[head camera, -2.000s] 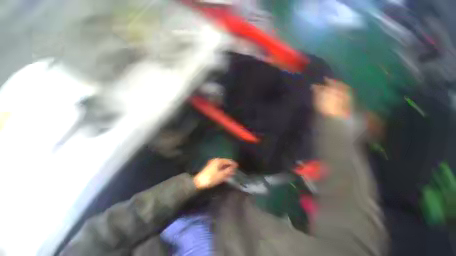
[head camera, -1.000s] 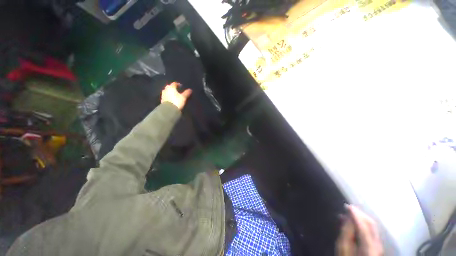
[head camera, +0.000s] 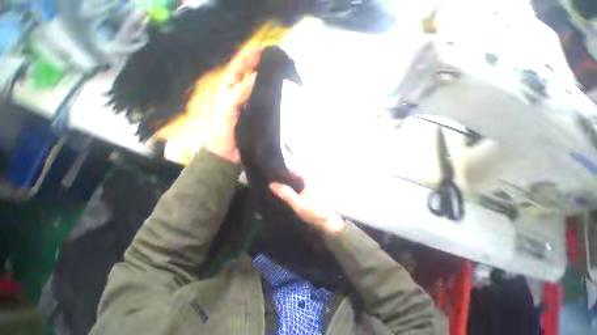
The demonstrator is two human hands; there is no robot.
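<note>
A black fabric piece (head camera: 265,131) stands out against the white table, its narrow end up and its lower part at the table's front edge. My left hand (head camera: 232,108) lies along its left side and holds it; the fingertips are blurred by bright light. My right hand (head camera: 311,206) is at its lower right edge, thumb and fingers on the fabric. The fabric hides part of both hands.
Black scissors (head camera: 446,190) lie on the white table (head camera: 366,190) right of my hands. The white sewing machine (head camera: 517,98) is at the right. A shaggy dark heap (head camera: 170,65) lies at the back left, beside yellow tape (head camera: 196,118). Red bars (head camera: 461,294) stand below.
The view has swung from the floor and lap to the table and machine. My left hand has come up from the dark pile at the left, and both hands now hold a black fabric piece.
</note>
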